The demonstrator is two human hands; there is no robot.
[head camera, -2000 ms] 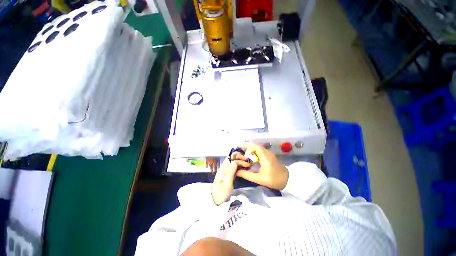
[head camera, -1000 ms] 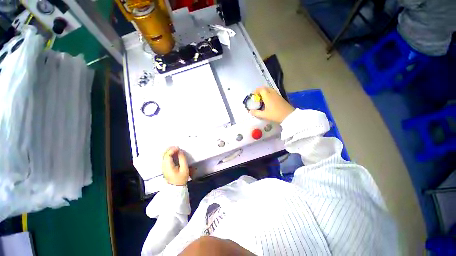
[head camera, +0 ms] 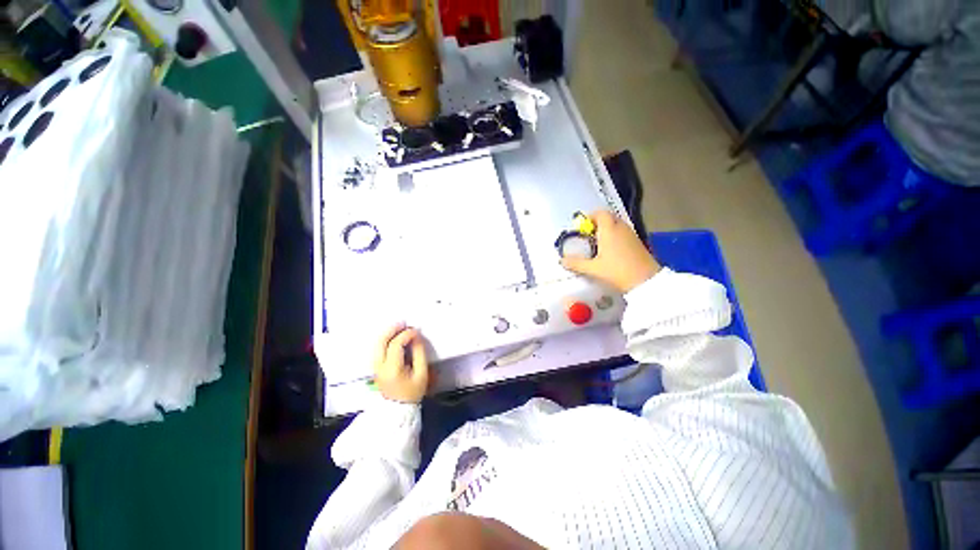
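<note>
My right hand [head camera: 613,252] is at the right front of the pale press table, with a yellow-handled tool [head camera: 585,225] in its fingers and a black ring part [head camera: 577,246] with a pale round face at the fingertips. Whether the ring is lifted or resting on the table I cannot tell. My left hand [head camera: 403,363] is at the table's left front edge, fingers curled; nothing clear shows in it. A loose ring [head camera: 361,236] lies on the left of the table. The black press fixture [head camera: 454,136] with round seats lies under the gold press head [head camera: 404,81].
White foam trays [head camera: 118,247] stand stacked on the green bench [head camera: 193,473] at left. Small dark parts [head camera: 356,172] lie behind the loose ring. A red button [head camera: 579,313] and silver start buttons [head camera: 541,316] line the front edge. Crumpled plastic [head camera: 527,99] lies right rear. Blue stools and a person's sleeve [head camera: 944,118] are far right.
My hands were together at the front edge two seconds ago; they are now apart, my right hand out at the right with ring and tool. Since one second ago, mainly the view has shifted.
</note>
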